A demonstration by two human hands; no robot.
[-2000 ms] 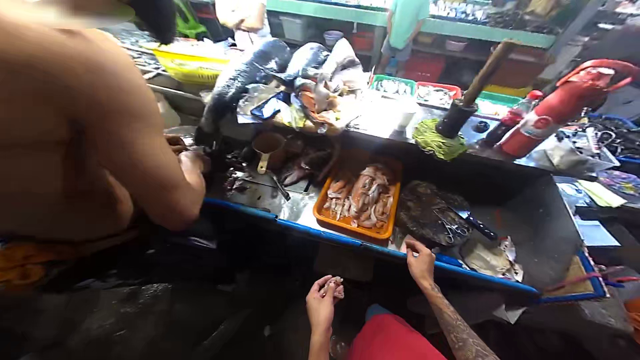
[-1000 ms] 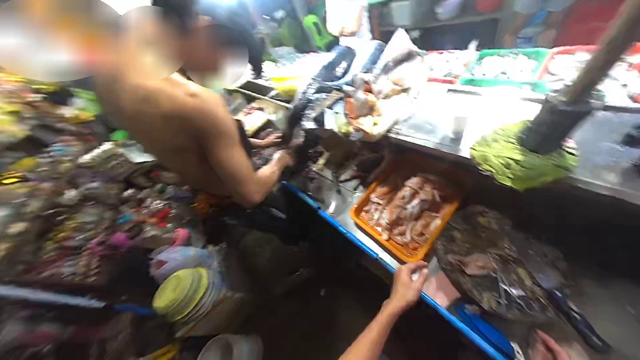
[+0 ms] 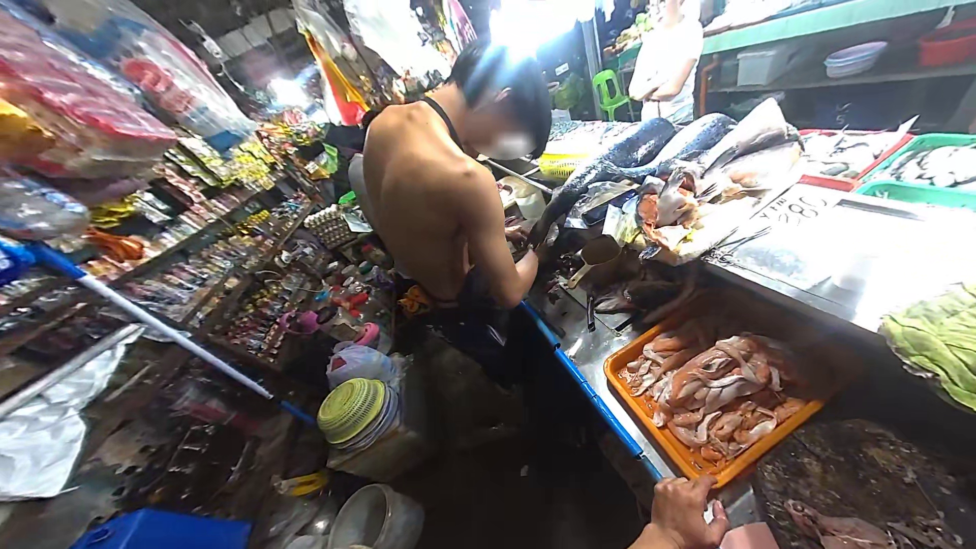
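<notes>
My left hand [image 3: 686, 512] is at the bottom right, its fingers bent at the near corner of an orange plastic tray [image 3: 648, 427]. A small whitish patch shows between its thumb and fingers; whether it grips anything is unclear. Strips and pieces of pale pink fish [image 3: 720, 381] fill the tray, which rests on a metal counter [image 3: 585, 343] with a blue front edge. My right hand is out of view. Right of the tray, a piece of fish [image 3: 831, 526] lies on a dark, wet cutting surface [image 3: 862, 465].
A shirtless person [image 3: 435, 183] bends over the counter ahead, hands by a large dark fish [image 3: 568, 191]. A dipper [image 3: 595, 255] lies behind the tray. On the floor side are stacked baskets [image 3: 354, 412], a bucket [image 3: 377, 518], a blue container [image 3: 164, 530] and a long pole [image 3: 175, 335].
The view has swung left, and my right hand has left it. My left hand, apart from the tray two seconds ago, is now at its near corner.
</notes>
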